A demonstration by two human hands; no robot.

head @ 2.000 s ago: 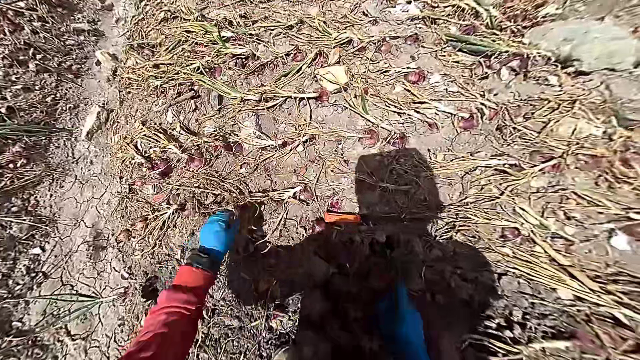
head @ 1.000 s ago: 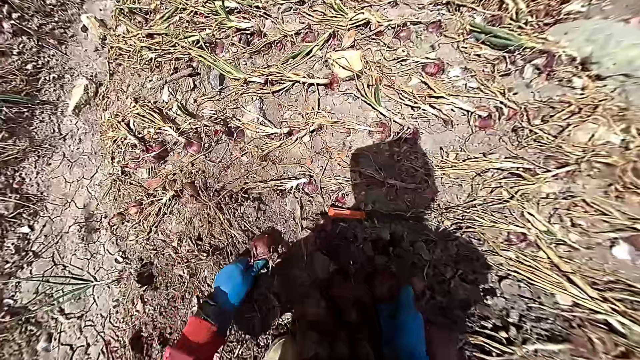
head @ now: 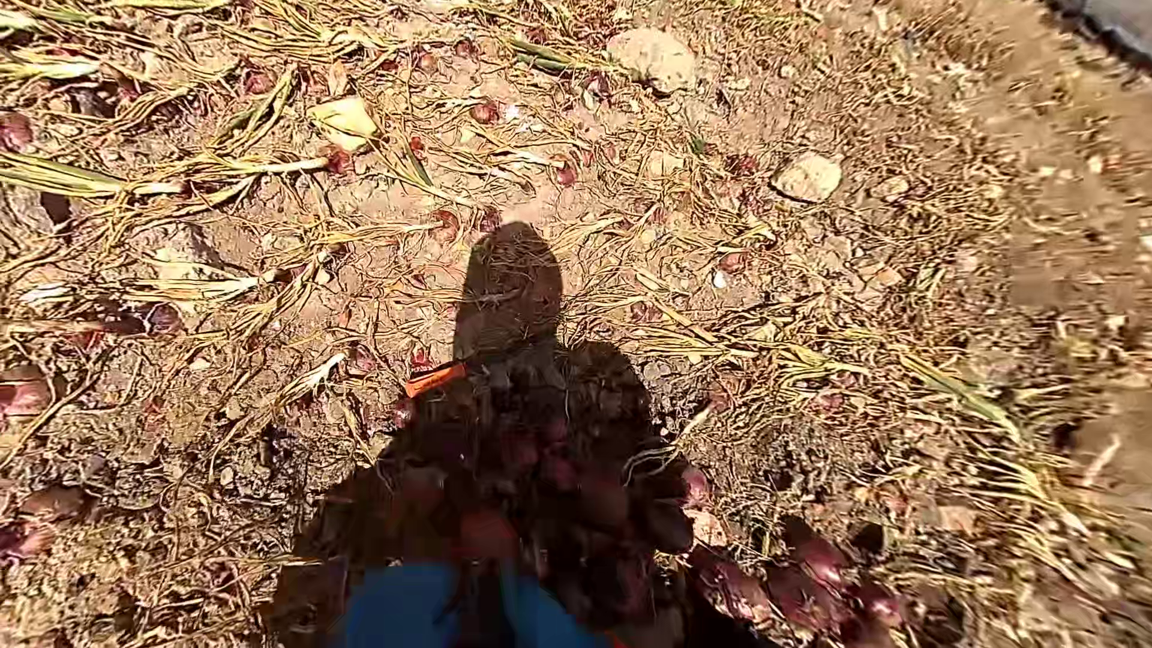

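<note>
At the bottom edge, deep in shadow, are my left hand (head: 400, 605) and, close to its right, my right hand (head: 551, 616), both in blue gloves. Blur and darkness hide their fingers and anything between them. Red onions (head: 814, 576) lie in a heap to the right of my hands, and more sit in the shadow just above them. An orange-handled tool (head: 435, 379) rests on the soil farther up, its other end lost in the shadow. Beyond it, dry onion tops (head: 211, 286) with bulbs still attached lie across the ground.
Pale stones (head: 652, 58) and a flatter rock (head: 808, 176) lie on the soil at the upper right. A yellowish stone (head: 344, 122) sits among the stalks at upper left. A grey edge (head: 1111, 27) shows in the top right corner.
My left hand, earlier out to the left by an onion, is now low in the middle beside my right hand. The view has swung to the right.
</note>
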